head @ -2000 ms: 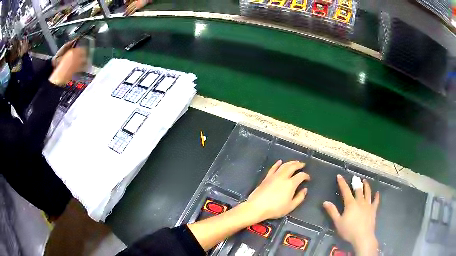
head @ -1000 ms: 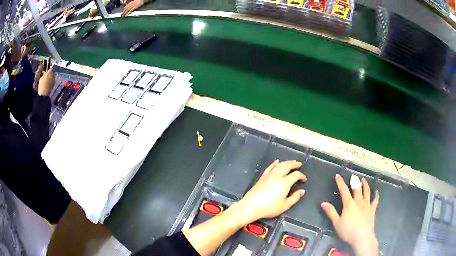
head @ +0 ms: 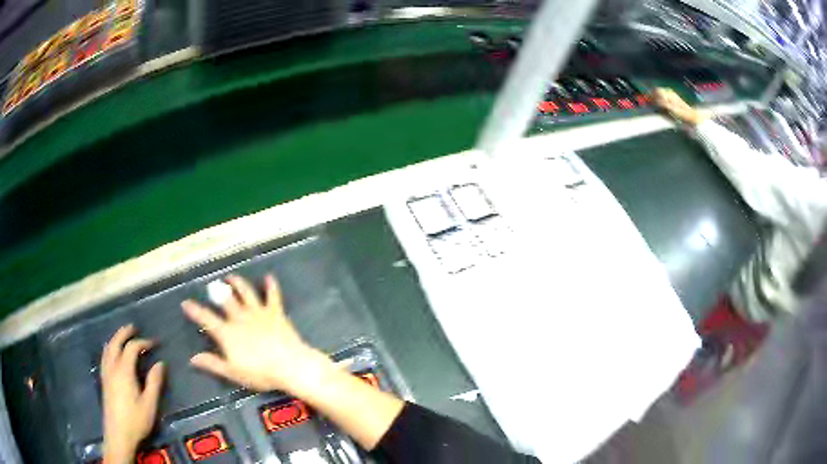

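Note:
The clear blister tray (head: pixel 299 263) lies on the dark mat. Several black phones, backs up with red ovals, such as this phone (head: pixel 287 414), lie in its near row of pockets. My left hand (head: pixel 131 390) rests over the tray's left part, fingers apart and empty. My right hand (head: pixel 249 340) is spread flat over the middle of the far row, also empty, with a white cover on one fingertip. My right forearm crosses over the near row and partly hides a phone. A stack of white film sheets (head: pixel 553 317) with printed phone outlines lies right of the tray.
The green conveyor belt (head: pixel 272 154) runs beyond the pale edge rail (head: pixel 227 231). A grey post (head: pixel 535 77) stands by the rail. At right a person in a pale sleeve (head: pixel 739 159) reaches towards phones. Stacked trays (head: pixel 72 50) stand at far left. White scraps lie on the mat.
The view has swung to the right, bringing in the right-hand sheet stack, the post and another person. Both hands remain spread over the tray, with no clear change of hold.

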